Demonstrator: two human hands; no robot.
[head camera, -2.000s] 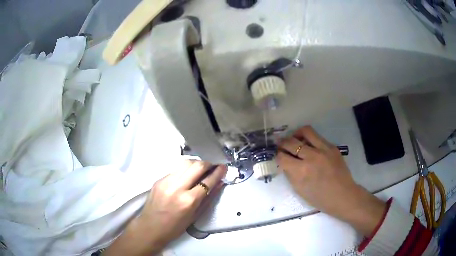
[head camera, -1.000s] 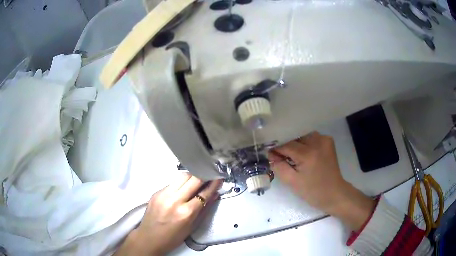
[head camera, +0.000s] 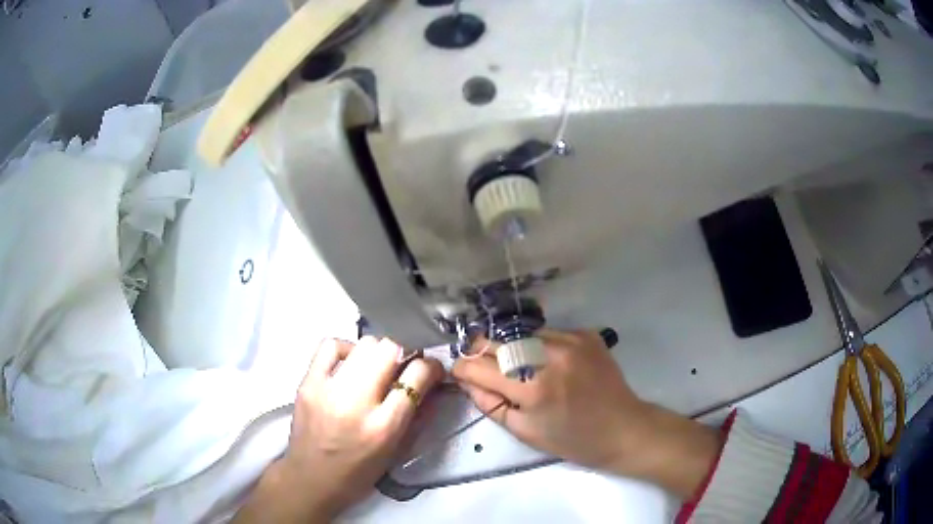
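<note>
The off-white sewing machine (head camera: 655, 154) fills the upper middle. Its presser foot and needle area (head camera: 457, 330) sits just above my fingertips. My left hand (head camera: 358, 415), with a ring, lies left of the needle with its fingers bent and fingertips together at a small white fabric piece (head camera: 435, 355), mostly hidden by the fingers. My right hand (head camera: 558, 399) reaches under the tension dial (head camera: 508, 202), its fingertips at the same piece, close to my left fingertips. A large white cloth (head camera: 61, 307) is heaped left of my left hand.
A black smartphone (head camera: 757, 266) lies on the machine bed at right. Scissors with orange-yellow handles (head camera: 867, 404) lie right of it, blades pointing away. The bed's dark front edge (head camera: 491, 475) runs below my hands. A cream curved strip (head camera: 271, 77) is on the machine head.
My right hand has moved left and nearer, from behind the lower knob to beside my left fingertips. My left hand has shifted slightly, fingers more bent. The view has shifted a little.
</note>
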